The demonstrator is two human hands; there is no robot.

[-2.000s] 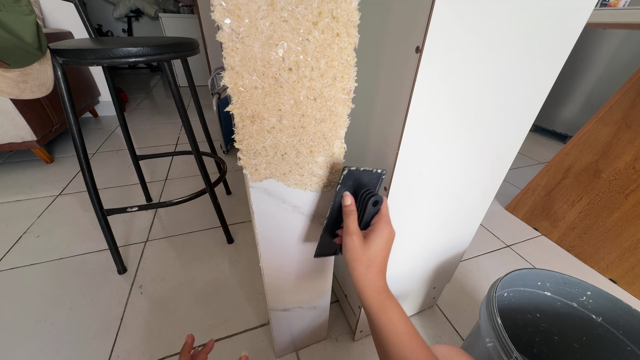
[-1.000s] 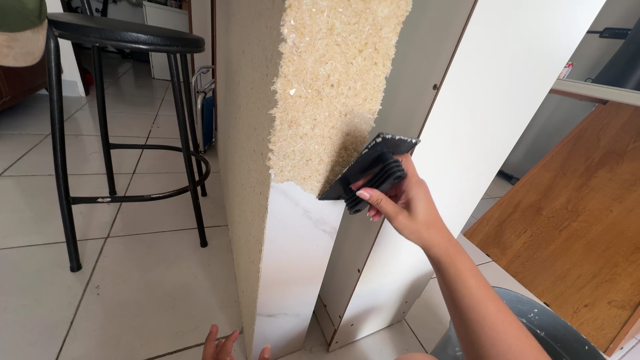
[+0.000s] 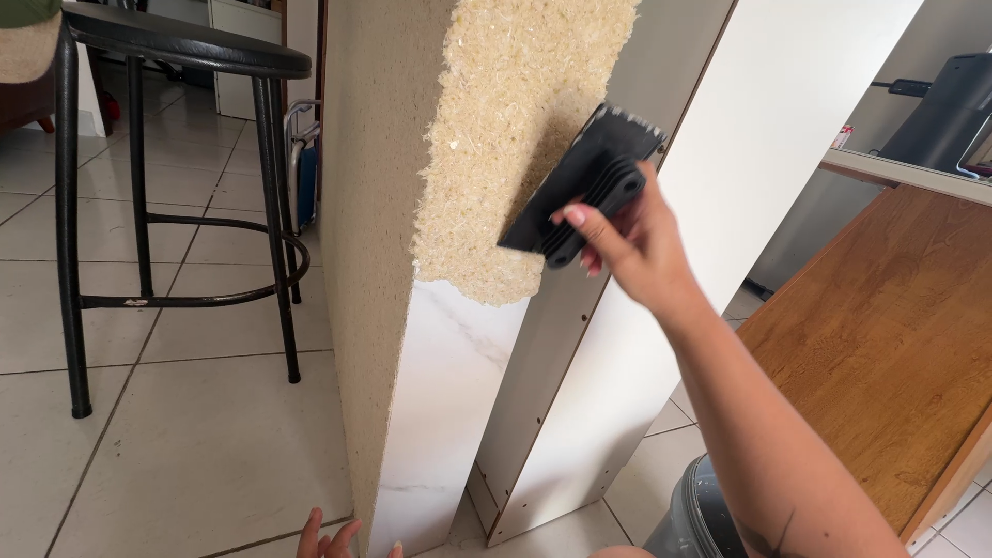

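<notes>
My right hand (image 3: 632, 240) grips the ribbed handle of a black plastic trowel (image 3: 589, 178), whose blade is tilted against the right edge of a narrow upright panel. Flaky cream-coloured plaster (image 3: 511, 139), rough like liquid wallpaper, covers the panel's upper part. Below its ragged lower edge, the marble-patterned white surface (image 3: 449, 387) shows. At the bottom edge of the view, my left hand (image 3: 329, 539) is near the panel's foot, only its fingertips visible; whether they touch the panel cannot be told. The panel's left side (image 3: 372, 232) is speckled beige.
A black round stool (image 3: 186, 39) stands at left on the tiled floor. Behind the coated panel is a white cabinet side (image 3: 697, 155) with screw holes. A grey bucket (image 3: 686, 511) sits beneath my right forearm. A wood-grain board (image 3: 876, 341) leans at right, below a shelf with objects.
The plaster's lower edge at the panel's right side has spread further down over the marble pattern. My right hand still holds the trowel at that edge. The view has turned and come closer.
</notes>
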